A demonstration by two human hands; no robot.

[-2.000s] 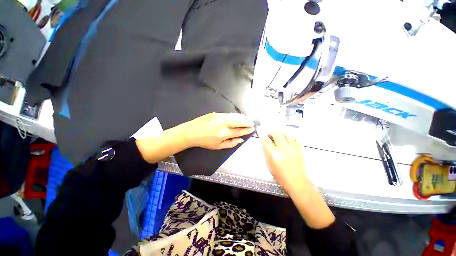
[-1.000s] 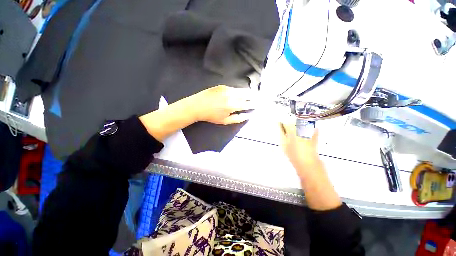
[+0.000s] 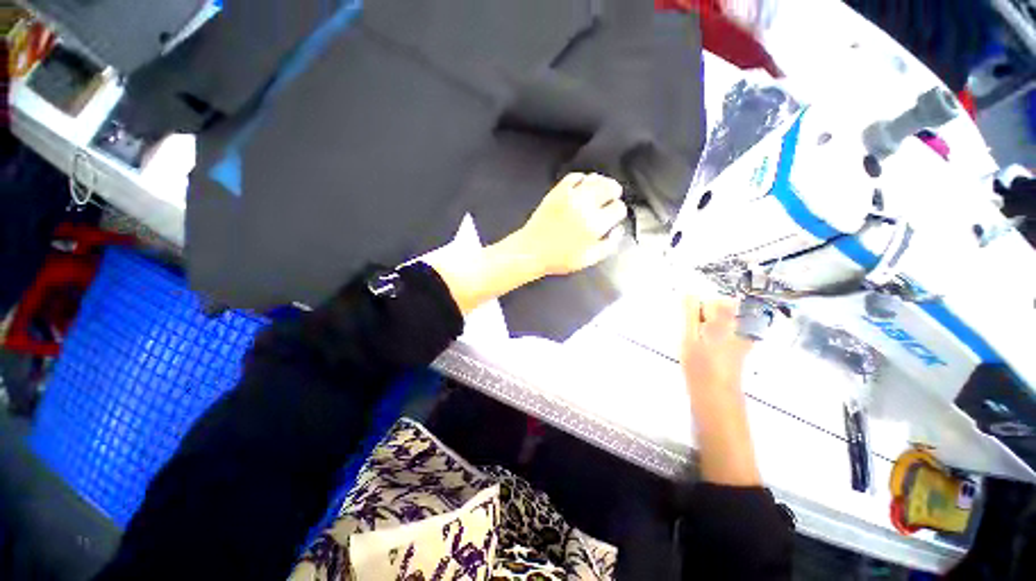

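Dark grey cloth panels [image 3: 375,148] cover the left and middle of the table, with a thin blue strip [image 3: 298,70] on them. My left hand [image 3: 579,224] is closed on the cloth edge left of the needle area, fingers bent. My right hand [image 3: 716,329] is just in front of the presser foot and needle area [image 3: 744,284]; glare washes out its fingertips, and whether it holds anything cannot be told. The white machine head [image 3: 818,221] with blue stripe stands at the right.
A slim dark tool [image 3: 857,445] and a yellow phone [image 3: 938,499] over an orange-red ring lie at the table's right. A crinkled clear bag [image 3: 744,125] and red cloth [image 3: 733,40] are behind the machine. A blue crate [image 3: 136,375] stands below left, beside a red stool [image 3: 51,295].
The view has turned and shifted, showing more of the blue crate and the area behind the machine. My left hand's fingers have curled in on the cloth. My right hand stays near the needle area.
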